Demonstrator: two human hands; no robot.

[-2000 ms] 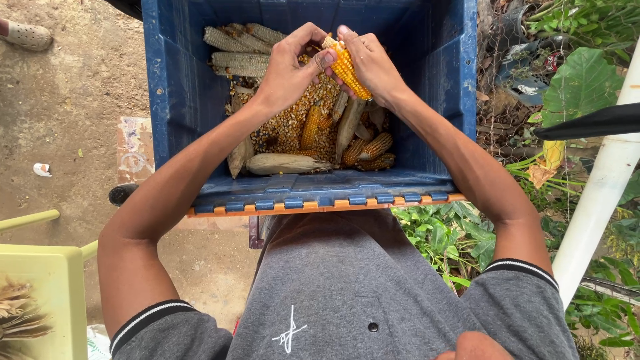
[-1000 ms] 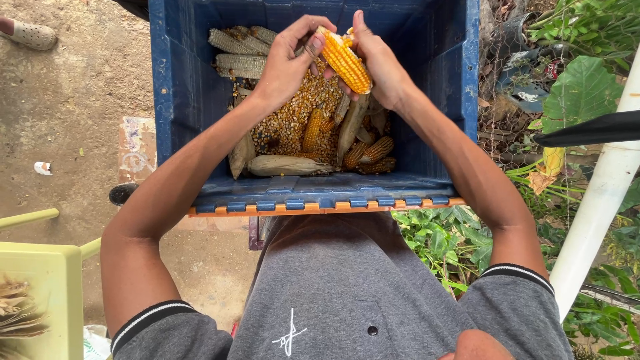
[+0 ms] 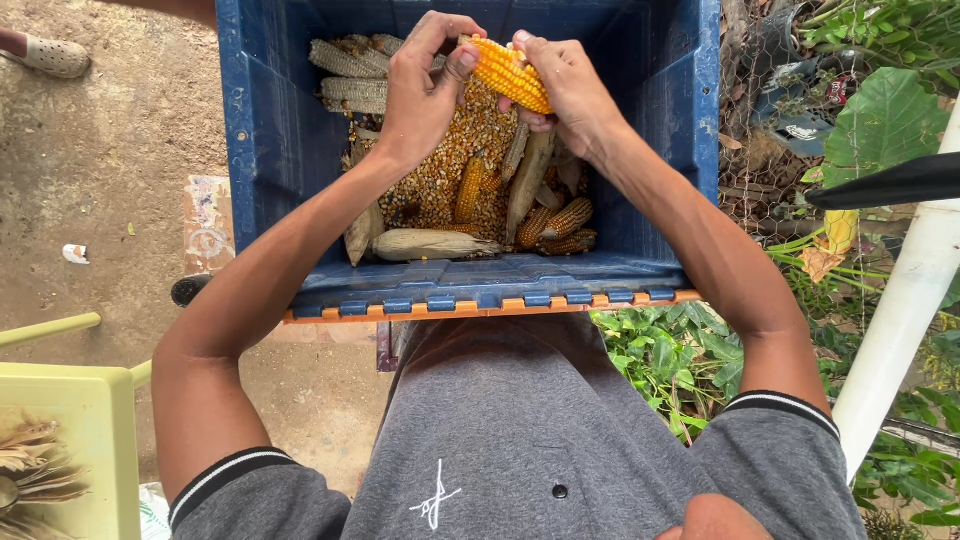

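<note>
Both hands are raised over a deep blue plastic crate (image 3: pixel 480 277) and hold one yellow corn cob (image 3: pixel 510 73) between them. My left hand (image 3: pixel 431 86) pinches the cob's left end with thumb and fingers. Around its right end my right hand (image 3: pixel 566 90) is closed, with the thumb on top by a patch where kernels are gone. Below them lie loose corn kernels (image 3: pixel 427 180), a yellow cob (image 3: pixel 469 189), darker orange cobs (image 3: pixel 568 219) at the lower right, cobs in dry husk (image 3: pixel 431 244) and pale cobs (image 3: pixel 352 95) at the upper left.
An orange hinged edge (image 3: pixel 487 309) runs along the crate's near side. A pale yellow plastic table or stool (image 3: pixel 112 450) with dry husks stands at the lower left. Wire mesh, plants and a white pipe (image 3: pixel 904 300) are at the right. Another person's foot in a clog (image 3: pixel 56 56) is at upper left.
The cob has been tilted and turned between the hands, its right end now pointing further right than two seconds ago. Both hands have kept hold of it.
</note>
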